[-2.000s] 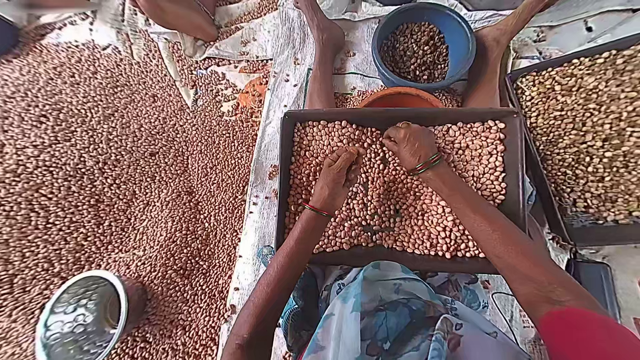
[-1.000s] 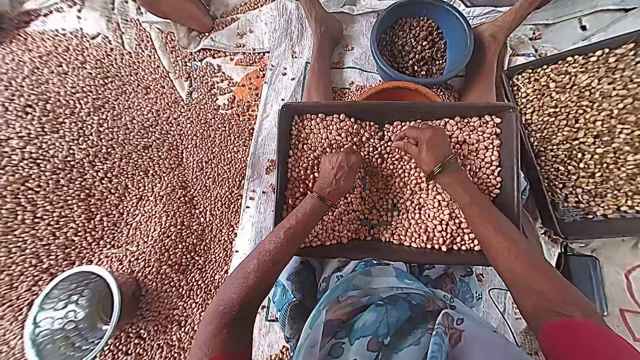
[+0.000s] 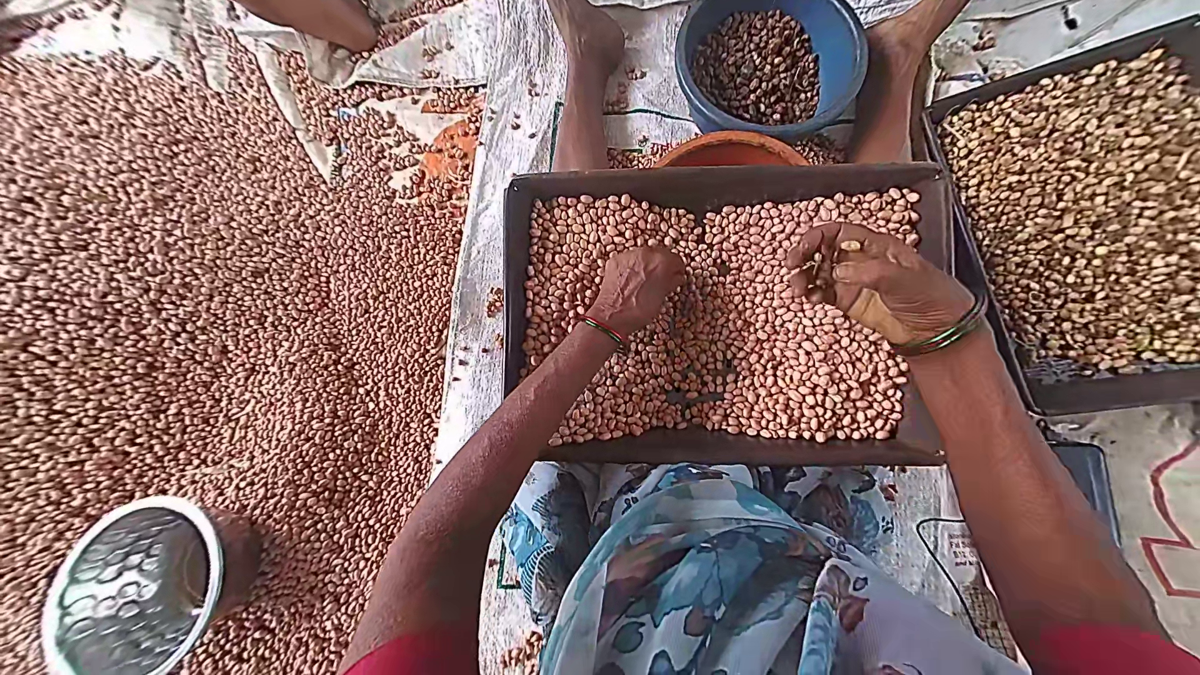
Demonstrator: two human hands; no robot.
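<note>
A dark rectangular tray (image 3: 722, 448) of shelled pinkish nuts or seeds rests over my lap. My left hand (image 3: 640, 286), a bangle at its wrist, is down on the nuts left of the middle, fingers bent under; whether they grip anything is hidden. Above the right part of the tray is my right hand (image 3: 867, 277), palm partly turned up, with a pale piece and some dark bits held in its curled fingers. Between the hands the nuts (image 3: 703, 328) lie thinner, and the dark tray bottom shows through in spots.
Beyond the tray are an orange bowl (image 3: 731, 148) and a blue basin (image 3: 692, 56) of darker nuts. A second tray (image 3: 1116, 389) of yellowish pieces lies at the right. A large nut heap (image 3: 216, 309) spreads at the left, with a metal container (image 3: 131, 591) on it. Another person's limb (image 3: 323, 21) shows top left.
My right hand has lifted from the nuts, moved right and turned its palm up, with bits now visible in its fingers. My left hand stays low over the left half.
</note>
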